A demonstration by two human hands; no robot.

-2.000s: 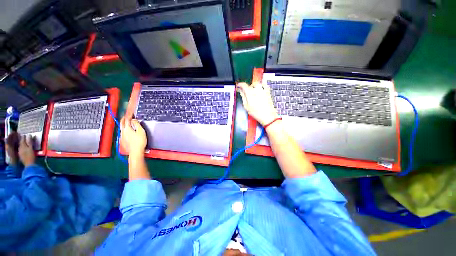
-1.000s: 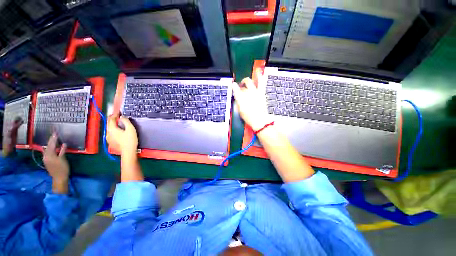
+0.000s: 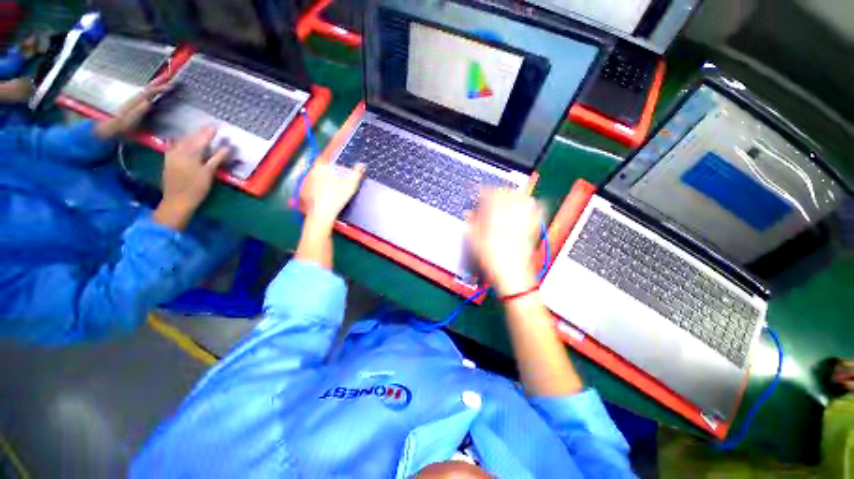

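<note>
The middle laptop (image 3: 403, 210) lies open on a red tray (image 3: 412, 261); its screen shows a colour triangle window (image 3: 463, 75). My left hand (image 3: 328, 192) is at its left front corner, thumb over the palm rest; whether it grips the edge is unclear. My right hand (image 3: 507, 239) is blurred over its right side, covering part of the keyboard and palm rest; its fingers cannot be made out. A blue cable (image 3: 461, 308) runs past the tray's front edge near my right wrist. The right laptop (image 3: 637, 309) shows a blue box (image 3: 737, 190) on its screen.
At left, a neighbour's hands (image 3: 192, 173) are over another laptop (image 3: 229, 112) on a red tray. A darker laptop (image 3: 623, 79) stands behind. A blue cable (image 3: 770, 384) hangs at the right laptop's side. A yellow-green sleeve (image 3: 836, 435) shows at the right edge.
The view has turned and tilted. My right hand has moved from the gap between the two laptops onto the middle laptop's right side. My left hand remains at that laptop's left side.
</note>
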